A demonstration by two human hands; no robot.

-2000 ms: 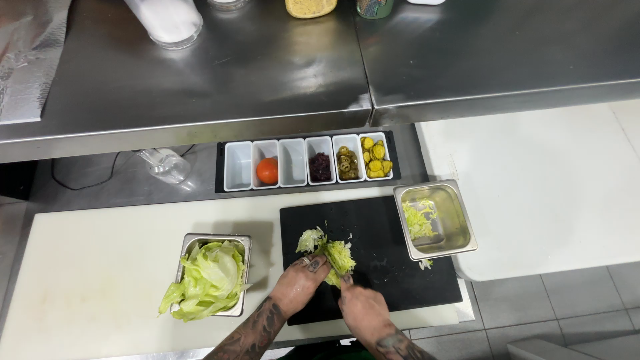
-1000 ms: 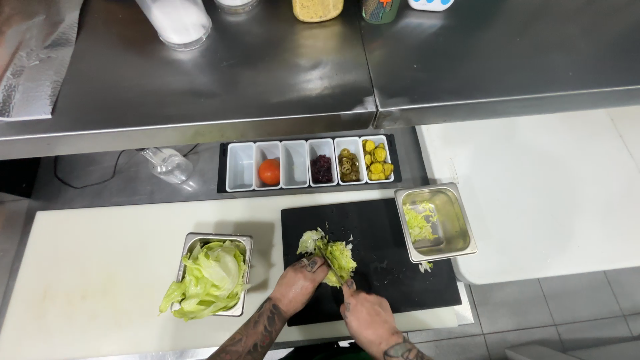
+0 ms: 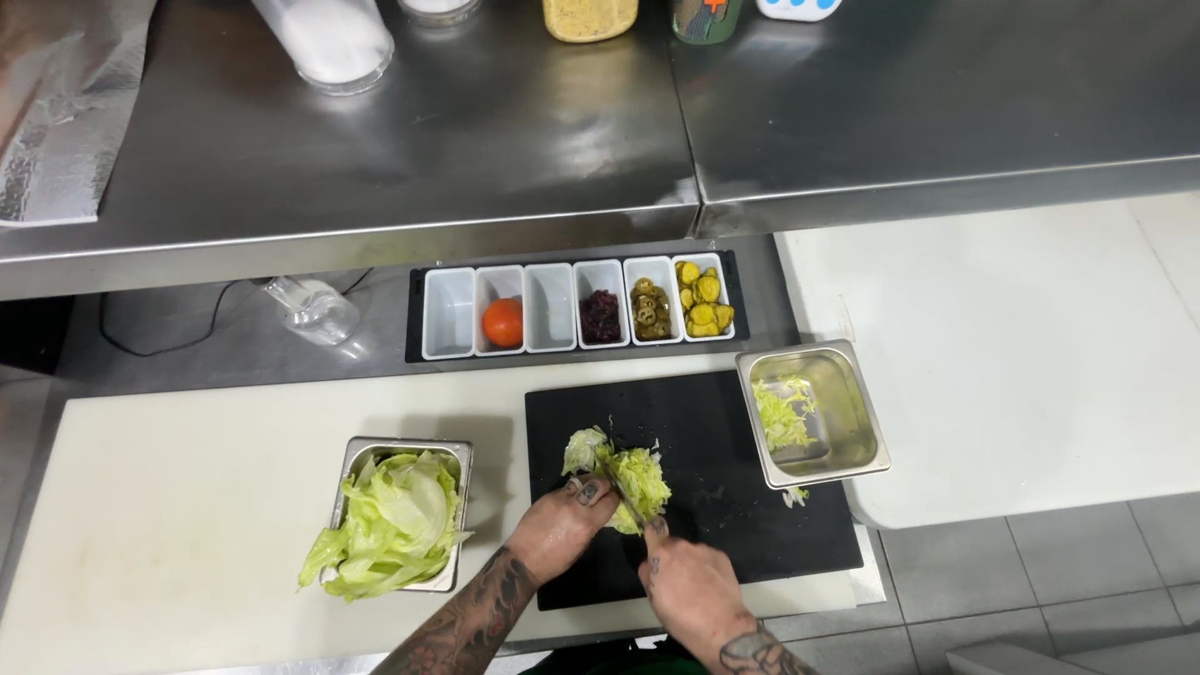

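Observation:
On a black cutting board (image 3: pixel 722 525), my left hand (image 3: pixel 565 527) presses down on a bunch of lettuce (image 3: pixel 586 452) with bent fingers. My right hand (image 3: pixel 692 583) grips a knife (image 3: pixel 626 497), its blade slanting up and left through the lettuce beside my left fingertips. Shredded lettuce (image 3: pixel 645 483) lies against the blade's right side. A steel pan (image 3: pixel 872 441) with some shredded lettuce inside overlaps the board's upper right corner. Left of the board, larger lettuce leaves (image 3: pixel 398 520) fill and overhang a second steel pan (image 3: pixel 467 459). The knife's handle is mostly hidden in my right hand.
Behind the board sits a black condiment tray (image 3: pixel 414 323) with white compartments holding a tomato (image 3: pixel 502 322), dark red shreds (image 3: pixel 601 317), sliced green peppers (image 3: pixel 651 309) and pickle slices (image 3: pixel 703 300). A clear bottle (image 3: pixel 314 309) lies left of it. A steel shelf (image 3: pixel 525 122) overhangs the back.

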